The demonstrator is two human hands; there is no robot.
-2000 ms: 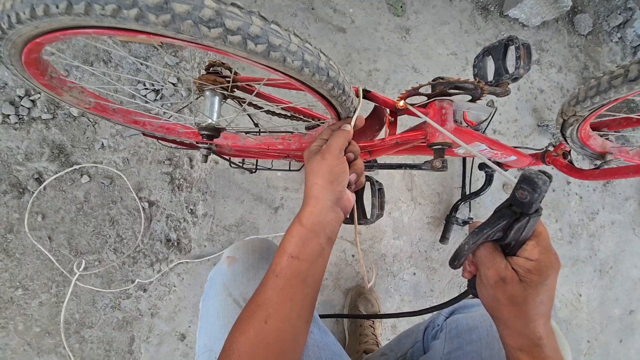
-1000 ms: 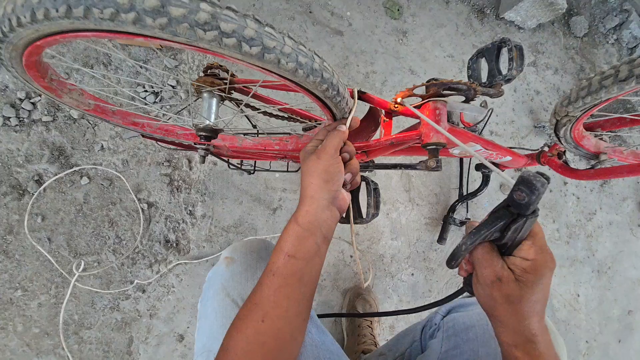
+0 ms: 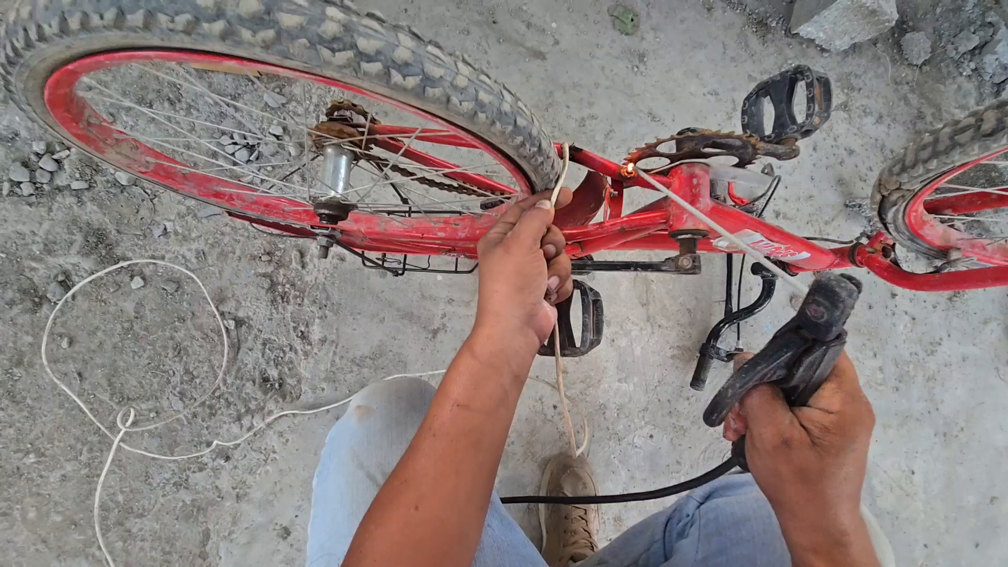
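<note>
My right hand (image 3: 807,429) is closed around a black welding electrode holder (image 3: 819,319), whose cable runs down and left. A thin grey welding rod (image 3: 720,228) reaches from its jaw to a glowing orange spot on the red bicycle frame (image 3: 752,228), beside the rusty chainring (image 3: 693,147). My left hand (image 3: 528,252) pinches a cream-coloured cord (image 3: 560,378) by the rear tyre (image 3: 441,87). The cord's upper end passes up over the frame tube; its lower part hangs below my hand. My left palm is hidden.
The bicycle lies across the concrete floor (image 3: 669,441), its front wheel (image 3: 929,189) at the right. One pedal (image 3: 787,102) points up, another (image 3: 583,319) is below the frame. A white cord (image 3: 224,346) loops at left. Broken concrete (image 3: 846,20) lies at upper right. My shoe (image 3: 568,504) is below.
</note>
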